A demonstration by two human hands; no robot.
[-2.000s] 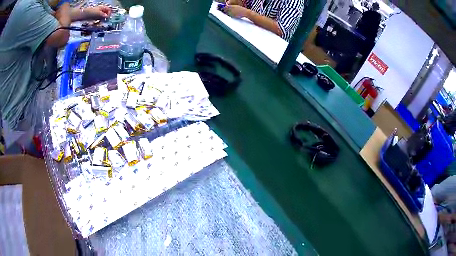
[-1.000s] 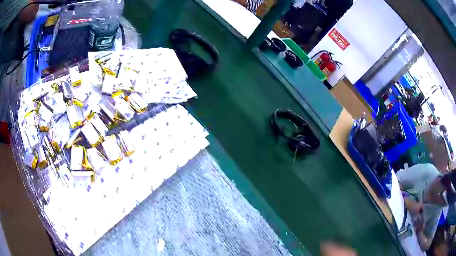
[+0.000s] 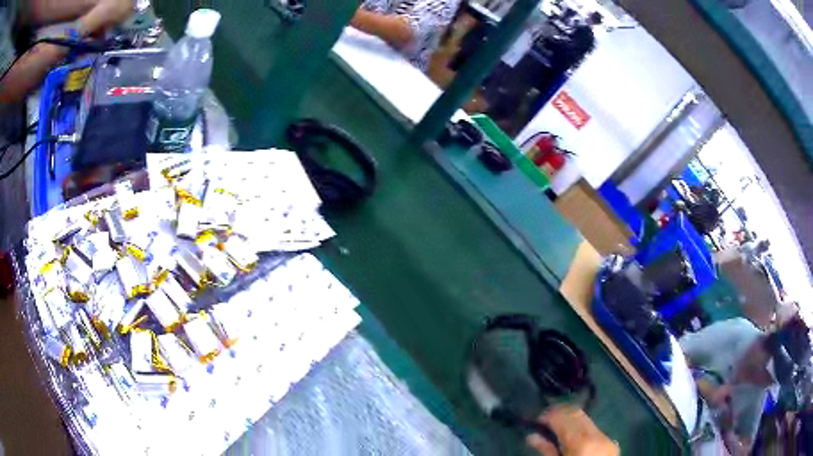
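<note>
A pair of black headphones is over the green conveyor at lower right, its band blurred. My right hand comes in at the bottom edge, partly cut off, with its fingers closed on the near part of the headphones. My left hand is out of the picture. A second pair of black headphones lies farther up the conveyor. Silver-white batteries with yellow-orange ends are heaped at left on white dotted sheets.
Bubble wrap covers the near bench beside the green conveyor. A water bottle stands behind the batteries. A blue bin with dark parts is at right. Other people's arms show at the upper left and top, and a person sits at far right.
My right hand has come in from the bottom edge and taken hold of the nearer headphones, which have turned and moved closer. The camera view has shifted. The battery heap looks unchanged.
</note>
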